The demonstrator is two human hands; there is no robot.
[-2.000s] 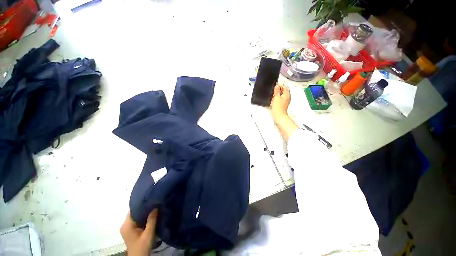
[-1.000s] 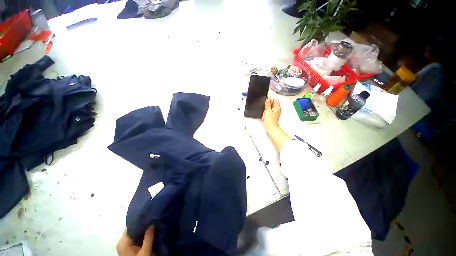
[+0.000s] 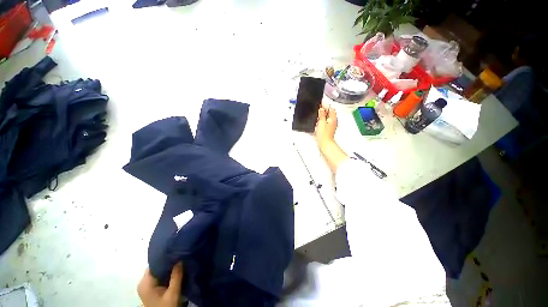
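A navy garment lies in front of me over the table's front edge, its two sleeve ends pointing away from me. A white label shows on it. My left hand grips the garment's near left edge, thumb on top, the other fingers partly hidden by cloth. A black smartphone with a dark screen is upright in view, right of the sleeves. My right hand is at its right edge with curled fingers. Whether the phone is held or rests on the table is hard to tell.
A navy garment heap is at left. A green box, round tub, red basket, orange bottle and dark bottle stand at right. A slim dark tool lies beside my right forearm. A plant is behind.
The view has shifted a little. My left hand stays on the garment and my right hand stays at the phone. Neither has clearly moved against the table.
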